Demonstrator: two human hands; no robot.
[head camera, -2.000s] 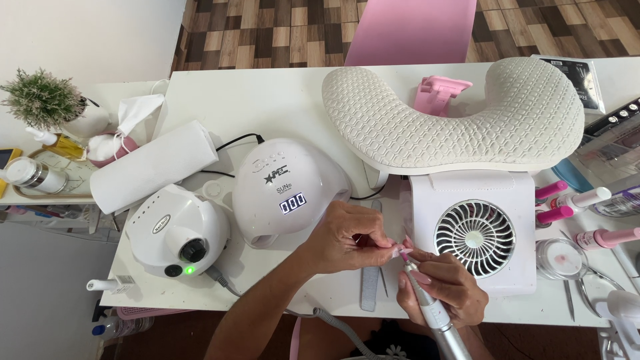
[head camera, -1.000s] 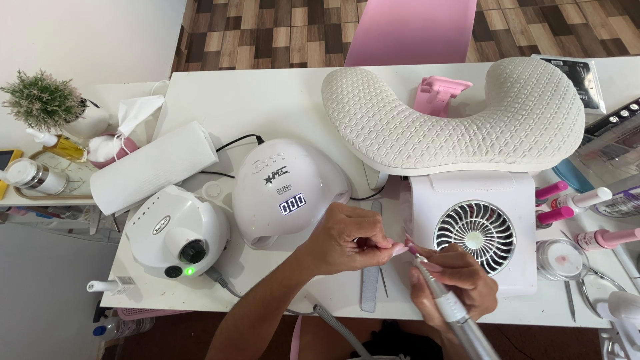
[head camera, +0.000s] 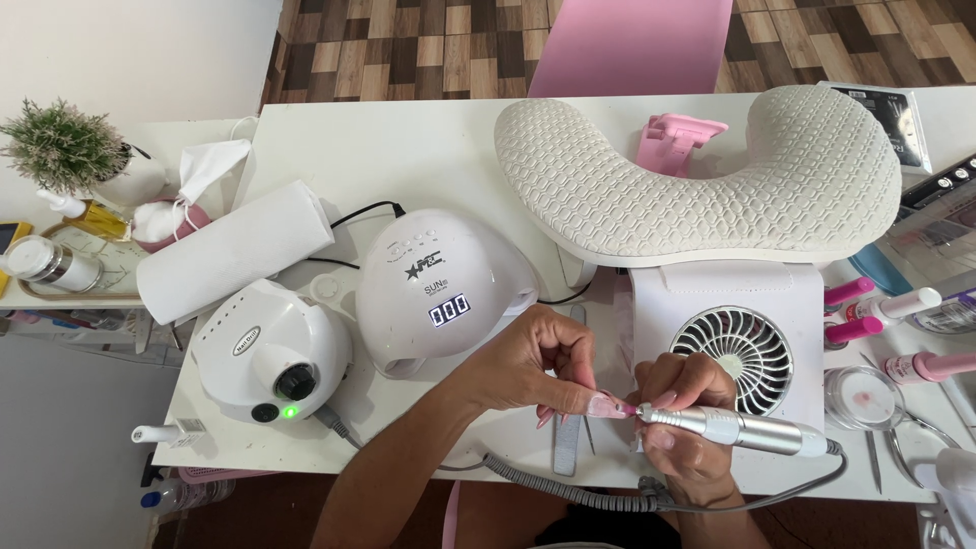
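Observation:
My right hand (head camera: 686, 427) grips a silver and white electric nail drill handpiece (head camera: 732, 428), its coiled grey cord trailing below. The drill's pink bit points left and meets the tip of the long pink thumbnail (head camera: 606, 405) on my left hand (head camera: 541, 366). The left fingers are curled in close to the thumb, and nothing is seen held in them. Just under my hands a grey nail file (head camera: 566, 442) lies beside a thin metal tool (head camera: 589, 435). At the left stands the white nail drill unit (head camera: 271, 354), its green light lit.
A white UV nail lamp (head camera: 446, 290) stands left of my hands. The fan dust collector (head camera: 656, 305) sits right, below the textured armrest cushion (head camera: 686, 213). Polish bottles (head camera: 930, 367) and a small round jar (head camera: 863, 397) line the right side. A paper towel roll (head camera: 236, 252) lies left.
The drill handpiece has swung to lie nearly level, where its back end pointed down to the right before. My right hand has turned with it, and its cord now shows looping below.

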